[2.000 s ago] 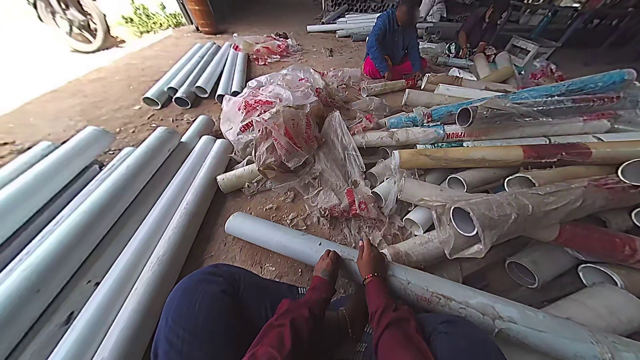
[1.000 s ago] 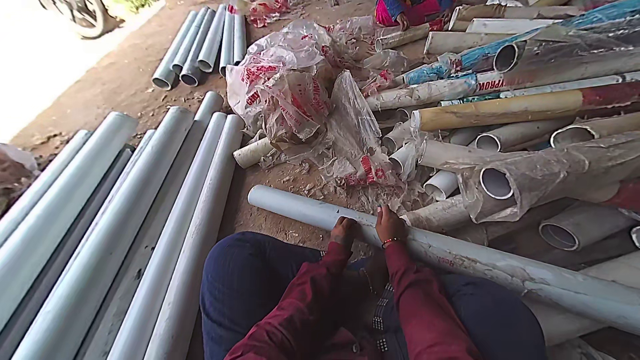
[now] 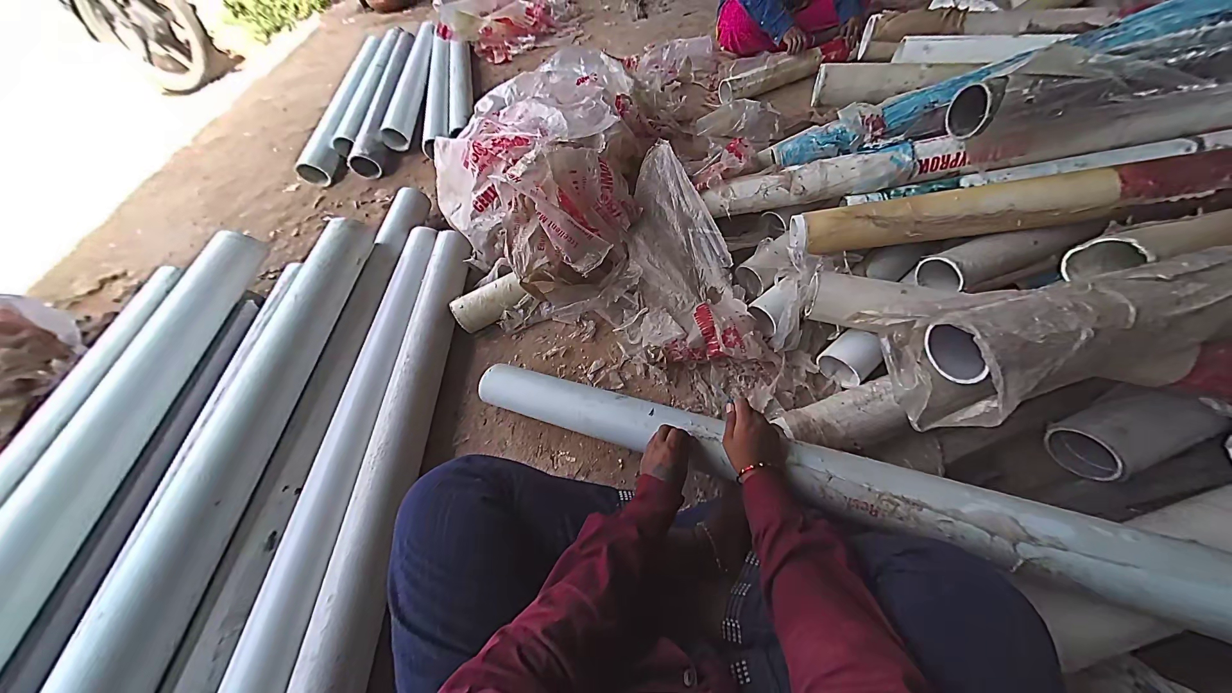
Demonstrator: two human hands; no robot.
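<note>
A long pale grey-blue plastic pipe (image 3: 577, 409) lies slanted across my lap, its near half scuffed and stained with residue. My left hand (image 3: 666, 454) is closed on its near side, thumb and fingers at the surface. Just to the right, my right hand (image 3: 753, 438), with a red bead bracelet on the wrist, grips the same pipe. The two hands are close together. What lies under the fingers is hidden. Scraps of torn plastic film (image 3: 707, 332) lie on the ground beyond the hands.
Several clean pipes (image 3: 385, 423) lie side by side at the left; a smaller group (image 3: 409, 87) is farther back. Crumpled printed plastic wrap (image 3: 549, 183) is heaped ahead. Film-wrapped pipes (image 3: 962, 207) pile up at the right. Another person's hand (image 3: 795, 38) shows at the top.
The view has tilted down and shifted left. Both hands stay on the pipe, close together, with little plain movement.
</note>
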